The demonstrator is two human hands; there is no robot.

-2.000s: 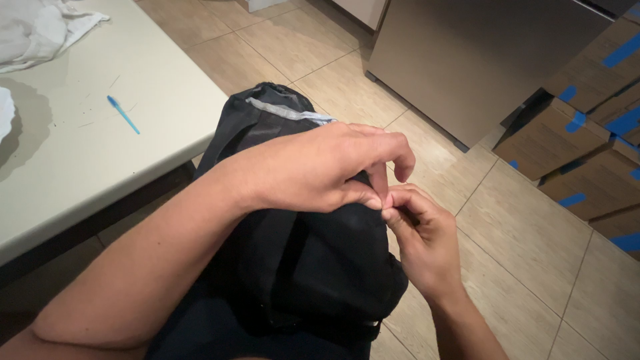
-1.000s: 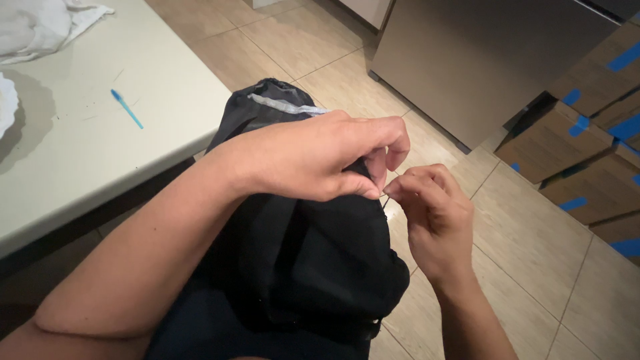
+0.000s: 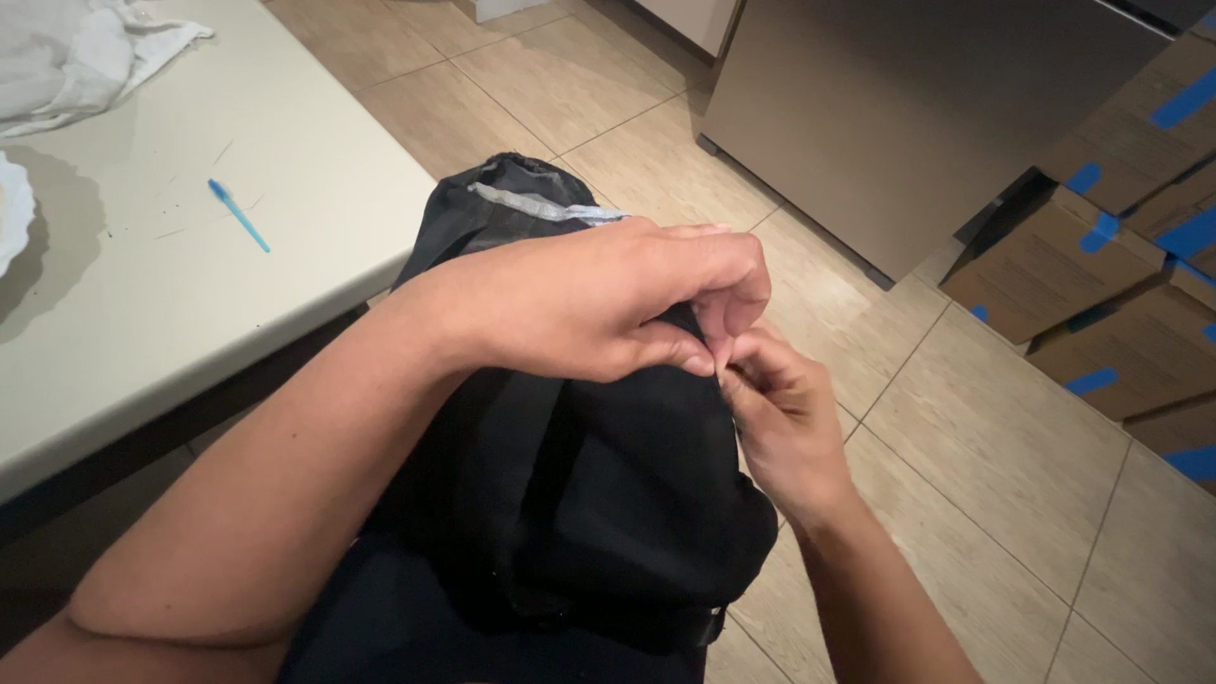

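Black fabric (image 3: 627,484), seemingly a bag or garment with a grey strip (image 3: 541,203) near its far end, lies over my lap. My left hand (image 3: 646,299) reaches across it, thumb and fingers pinching the fabric at its right edge. Close against those fingertips is my right hand (image 3: 784,408), its thumb and forefinger pinched together at the same edge. Whatever small thing lies between the right fingertips is too small to make out.
On the pale table (image 3: 313,190) at left lie a blue pen (image 3: 239,217), a white cloth (image 3: 76,62) and part of a white scalloped dish (image 3: 13,214). A metal-fronted appliance (image 3: 902,114) stands on the tiled floor. Cardboard boxes (image 3: 1054,261) with blue tape are stacked at right.
The right hand was slightly apart from the left fingertips a second ago; now the two sets of fingertips meet at the fabric's edge.
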